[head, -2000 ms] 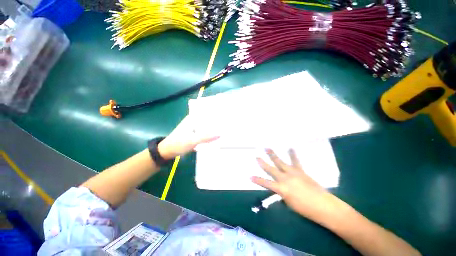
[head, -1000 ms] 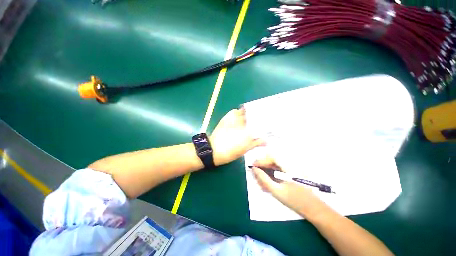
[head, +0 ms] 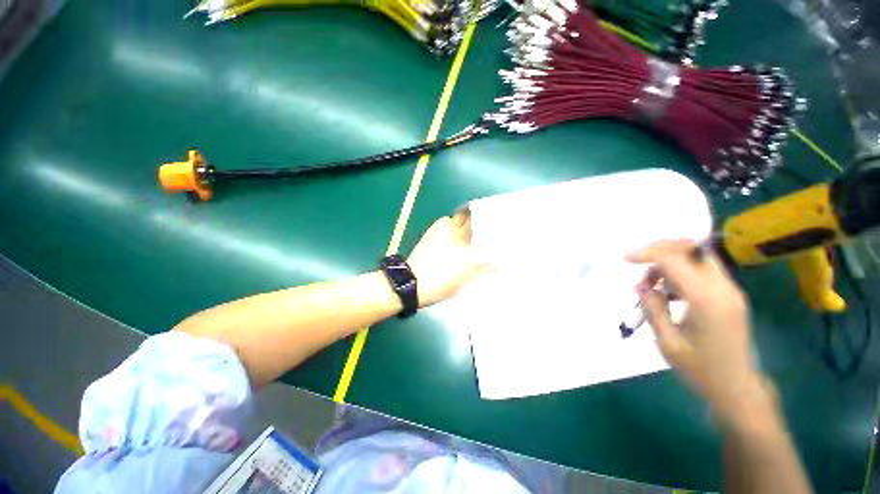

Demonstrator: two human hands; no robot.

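White record sheets [head: 569,318] lie on the green mat, their print washed out; the upper sheet has a curled right side. My left hand [head: 449,259] grips the sheets' left edge, its fingertips partly hidden by the paper. My right hand [head: 700,314] is over the right part of the sheets, slightly blurred, and holds a pen [head: 634,316] whose dark end points down and left. The black cable assembly [head: 333,166] lies behind the sheets, with its orange flanged connector [head: 183,177] at the left end.
A maroon wire bundle [head: 618,87] lies behind the sheets. A yellow wire bundle [head: 386,8] and a green wire bundle [head: 642,19] are cut by the top edge. A yellow heat gun [head: 782,227] with its cord is close to the right of my right hand.
The upper sheet was first lifted at an angle and now lies over the lower one. My right hand took up the pen and has since moved right and up. My left hand has moved right.
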